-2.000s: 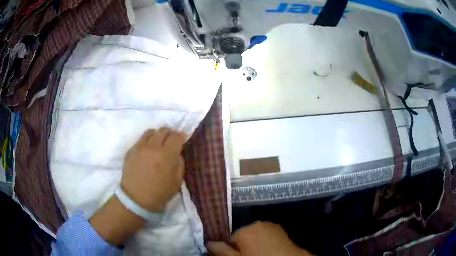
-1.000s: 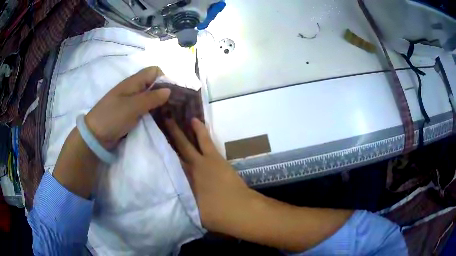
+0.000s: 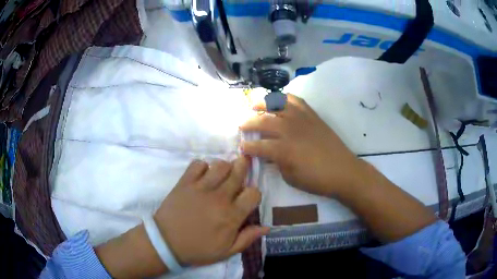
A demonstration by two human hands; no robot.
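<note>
A white quilted panel (image 3: 125, 163) with thin dark stitch lines lies on the machine bed, its right edge running up to the lit needle area. A strip of brown checked fabric (image 3: 252, 248) shows along its lower right edge. My left hand (image 3: 210, 212) lies on the panel, fingers bent at the edge, thumb over the checked strip. My right hand (image 3: 299, 141) reaches in from the right, its fingertips on the edge just below the presser foot (image 3: 248, 86). Glare hides the needle and whether either hand pinches the fabric.
The white sewing machine head (image 3: 349, 32) with a blue stripe spans the top. Brown checked pieces (image 3: 109, 27) are heaped at upper left. A narrow brown strip (image 3: 436, 147) crosses the bed at right. A ruler tape (image 3: 327, 240) runs along the front edge.
The panel's edge has been laid back over most of the checked fabric. My right hand has moved up to near the presser foot, and my left hand has moved down and right.
</note>
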